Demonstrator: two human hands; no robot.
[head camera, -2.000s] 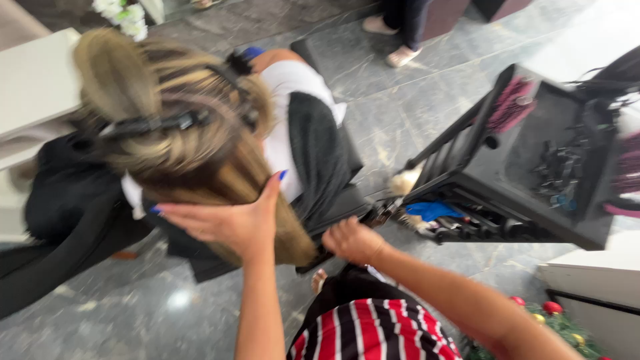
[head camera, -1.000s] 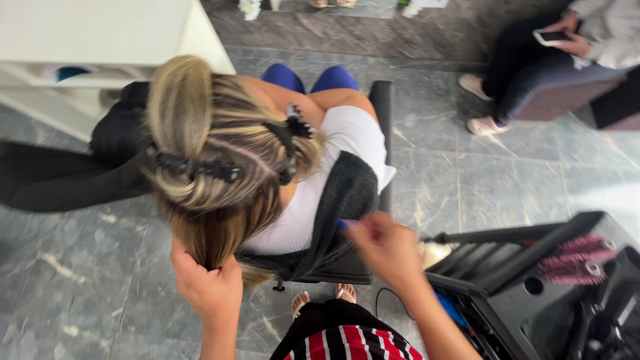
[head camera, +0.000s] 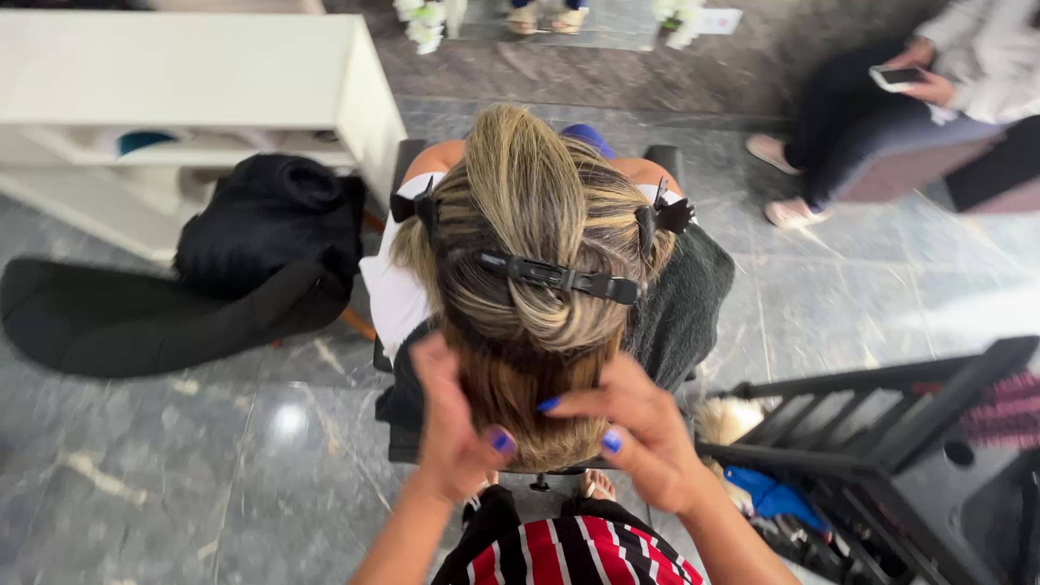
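Observation:
A seated person's highlighted hair (head camera: 528, 187) is sectioned, its upper part held by a black hair clip (head camera: 561, 278) across the back. Black claw clips hold the sides, one at the left (head camera: 418, 210) and one at the right (head camera: 666, 218). Below them a loose brown section of hair (head camera: 520, 398) hangs down. My left hand (head camera: 455, 426) is at the left edge of this section, fingers apart and blurred. On its right side is my right hand (head camera: 634, 431), thumb and fingers spread against the hair. A dark towel (head camera: 691, 301) lies over the person's shoulder.
A black trolley (head camera: 861, 455) with a pink round brush (head camera: 1003, 413) stands at the lower right. On the left are a white shelf unit (head camera: 179, 65) and a black chair (head camera: 162, 317) with a dark bundle on it. Another person (head camera: 877, 122) sits at upper right holding a phone.
My right hand, out to the right of the hair a second ago, is now at the loose section. My left hand has opened from around the hair. The view has shifted.

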